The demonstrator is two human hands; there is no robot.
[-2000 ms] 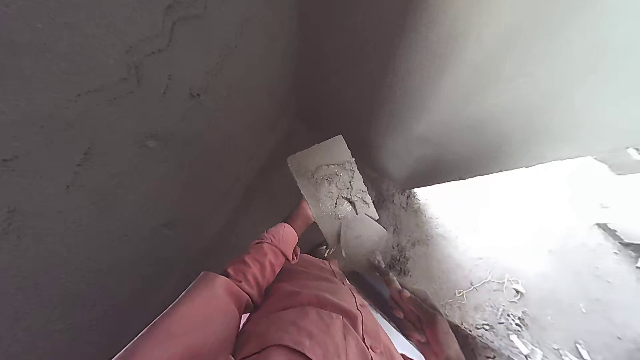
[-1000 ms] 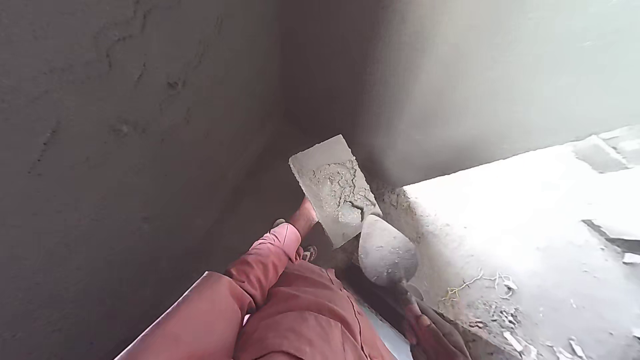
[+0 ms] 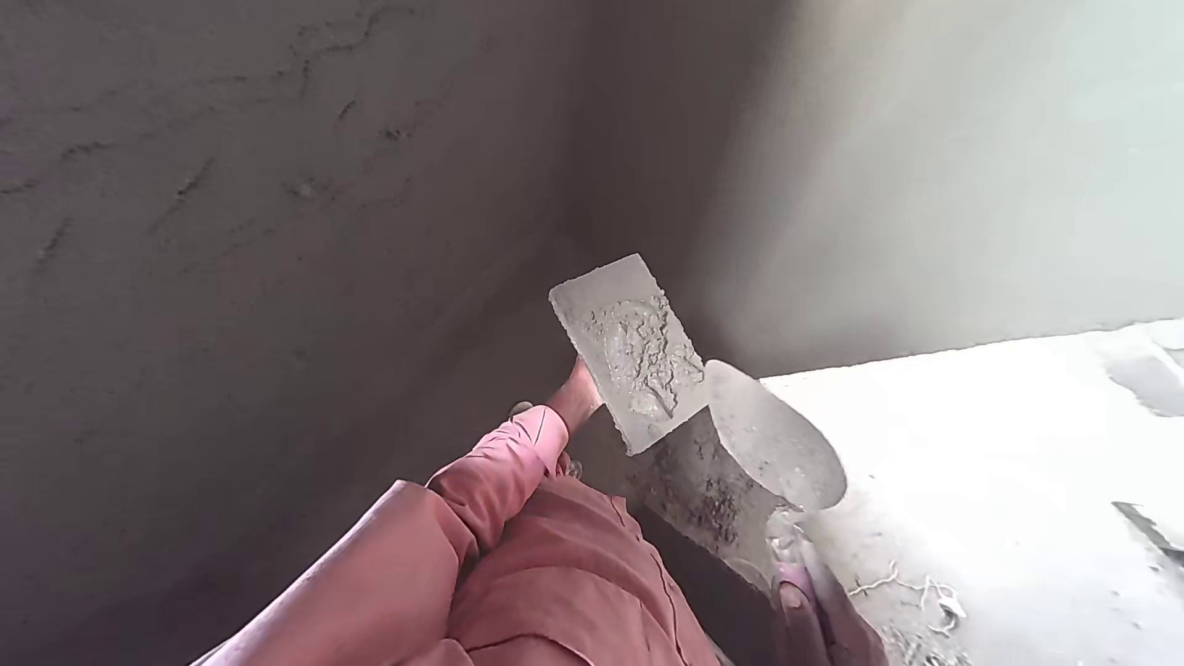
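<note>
My left hand (image 3: 577, 392) is under a flat rectangular plasterer's float (image 3: 618, 282), holding it up from below; most of its fingers are hidden by the board. Wet mortar (image 3: 647, 351) lies in a rough heap on the float's upper face. A rounded trowel (image 3: 782, 444), its metal blade smeared with mortar, is in my right hand (image 3: 805, 601), which grips the handle at the lower right. The blade's tip is beside the float's right edge; whether they touch I cannot tell.
A dark, rough plastered wall (image 3: 231, 277) rises on the left and meets a smoother wall (image 3: 925, 185) in a corner ahead. On the right is a brightly lit, dusty surface (image 3: 999, 462) with a tangled string (image 3: 911, 587) and debris.
The trowel blade was over the float's lower end two seconds ago. It has moved off the float and turned, now standing at its right edge. The left hand still holds the float.
</note>
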